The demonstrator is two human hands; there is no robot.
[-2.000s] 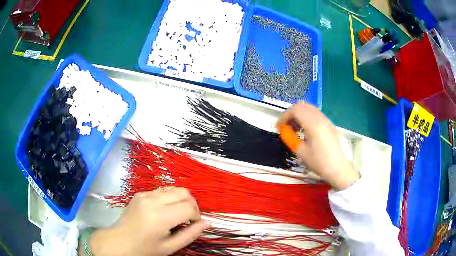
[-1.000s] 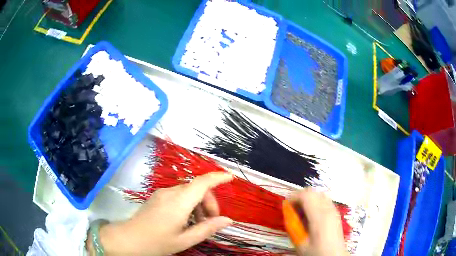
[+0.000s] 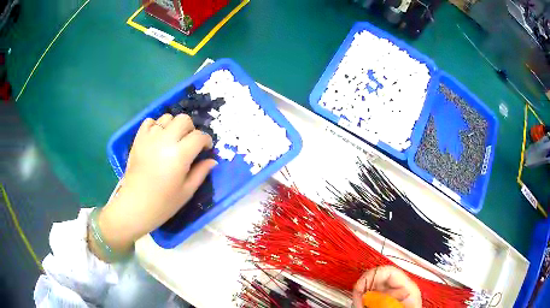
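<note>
My left hand [image 3: 166, 165] is inside the left blue parts bin [image 3: 272, 157], over the black connector housings [image 3: 202, 107]. Its fingers are bent down among them; whether they hold one is hidden. White connector housings [image 3: 244, 120] fill the bin's far right side. My right hand [image 3: 388, 286] is at the bottom edge, partly cut off, closed around an orange-handled hand tool [image 3: 381, 299] over the red wires [image 3: 313, 240]. The tool's tip is not visible. Black wires [image 3: 401, 218] lie fanned beyond the red ones. A mixed red and black bundle [image 3: 271, 292] lies nearest me.
The wires lie in a white work tray [image 3: 362, 150]. Beyond it stand paired blue bins, one with white parts [image 3: 377, 90], one with grey metal parts [image 3: 461, 162]. A red box [image 3: 202, 11] sits at the top left inside yellow tape. A blue bin [image 3: 541, 264] is cut off at the right.
My left hand has moved from above the red wires into the left bin's black housings. My right hand stays on the orange tool, low over the red wires. The view has swung left.
</note>
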